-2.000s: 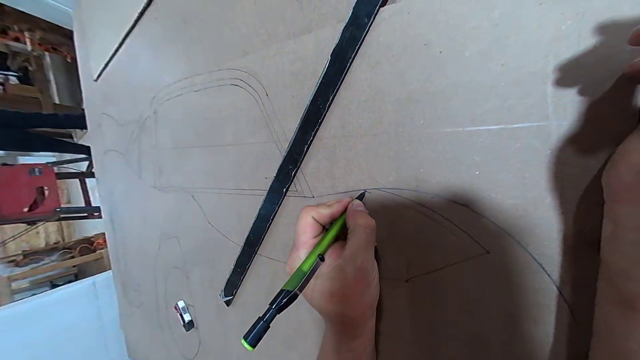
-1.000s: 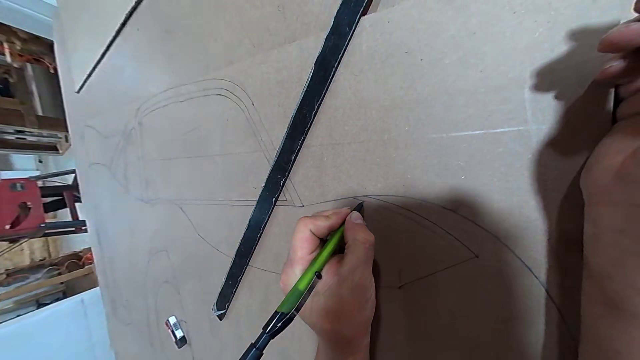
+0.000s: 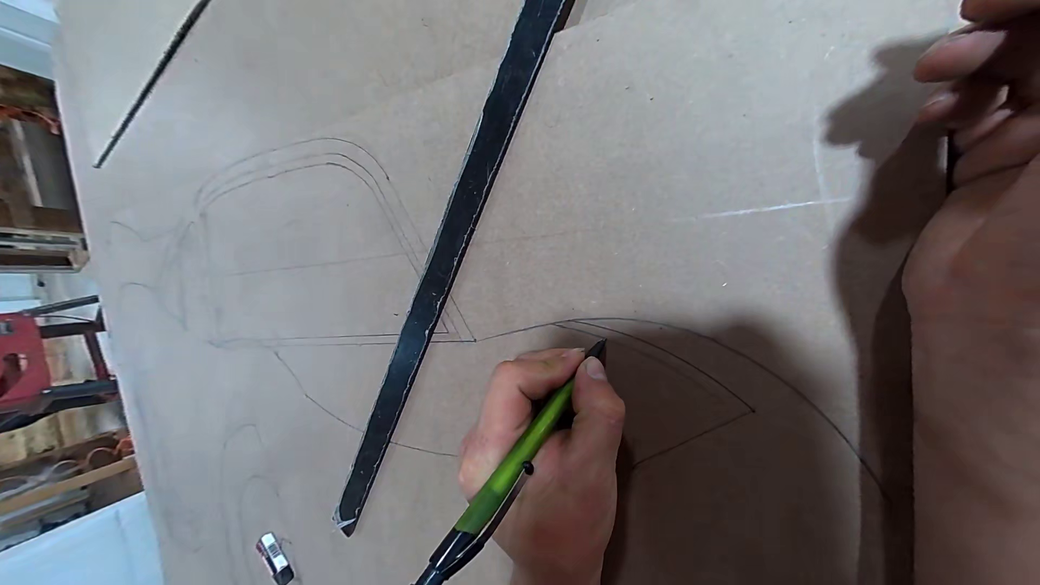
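My left hand (image 3: 561, 455) is closed around a green and black pen-style marker (image 3: 520, 455), its dark tip touching brown board just inside a drawn arc. To the right, my right hand (image 3: 983, 106) is cut off by the frame edge, with fingers bent above the board; whether it holds anything is unclear. A long black strip (image 3: 455, 236) with worn edges lies diagonally across the board, left of the marker. Thin pencil-like outlines cover the brown board (image 3: 731, 146): a rounded window-like shape at left, and a long arc with a pointed shape inside it near my left hand.
A small eraser-like block (image 3: 275, 557) in a printed sleeve lies at lower left. A thin dark rod (image 3: 150, 85) rests at upper left. Beyond the board's left edge are a red and black stand (image 3: 49, 361) and wooden shelving (image 3: 24, 195).
The marker tip has shifted slightly, from at the arc to just inside it. More of my right hand's fingers shows at the upper right than two seconds ago.
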